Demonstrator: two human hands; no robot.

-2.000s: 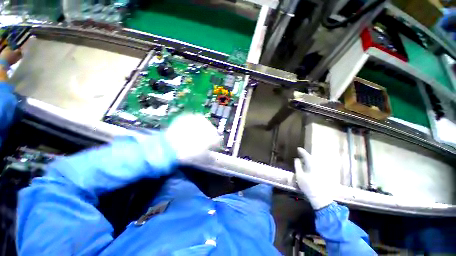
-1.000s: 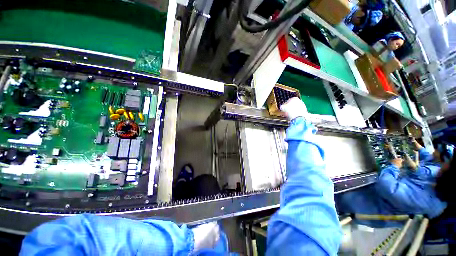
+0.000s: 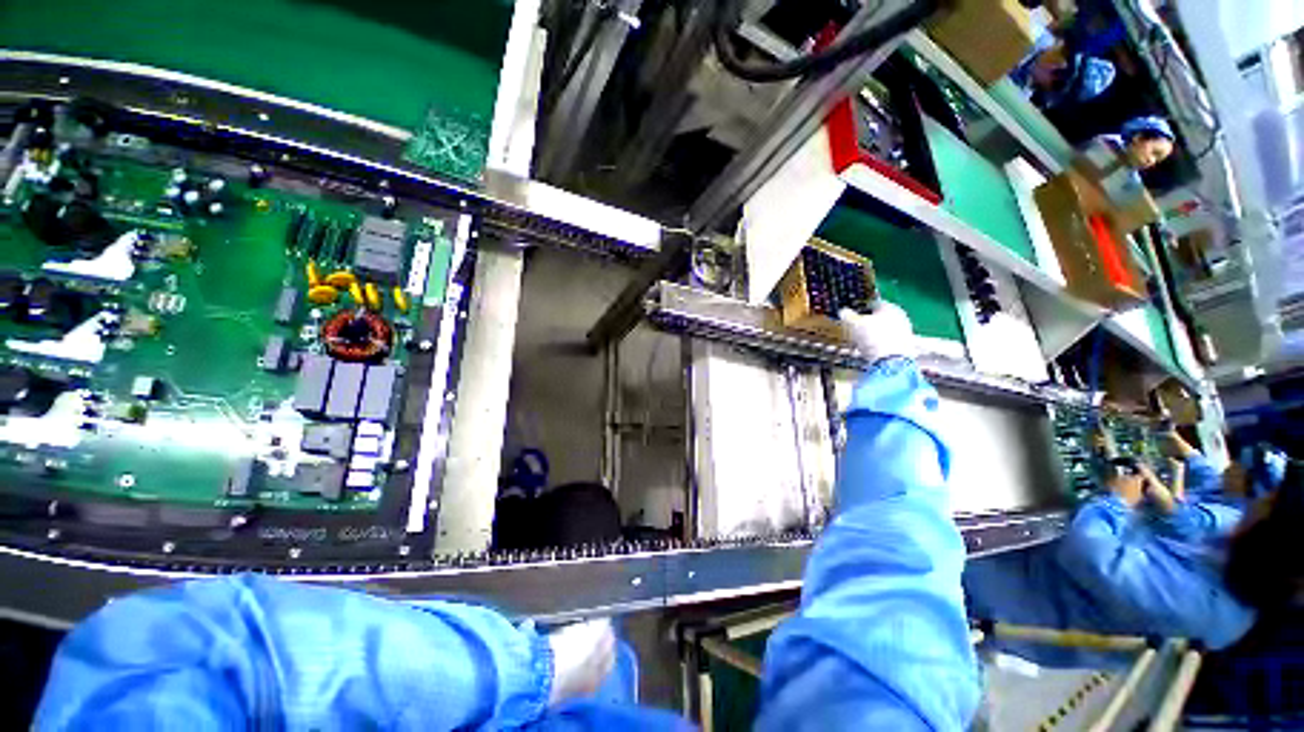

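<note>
My right hand [image 3: 880,332], white-gloved, reaches to the near right corner of a small brown component box [image 3: 827,286] on the shelf. The box holds a dark grid of parts. The fingertips overlap the box edge, and whether they pinch a part cannot be told. My left hand [image 3: 581,661], white-gloved, is low at the front by the near rail, partly hidden by its sleeve, so its fingers are unclear. A large green circuit board [image 3: 200,415] sits in a black carrier frame [image 3: 408,493] on the conveyor at left, with a red-orange ring coil [image 3: 358,336] and yellow components [image 3: 332,282].
A gap in the conveyor lies right of the carrier, between metal rails [image 3: 629,579]. Pale bed sections [image 3: 744,429] continue right. A red-edged tray [image 3: 890,143] stands on the upper shelf. People in blue smocks work at far right around another board [image 3: 1087,451]. A pipe-framed cart is below.
My right hand has gone from the near rail to the component box and stays there. My left hand has moved off the board to the front edge. The view has swung right.
</note>
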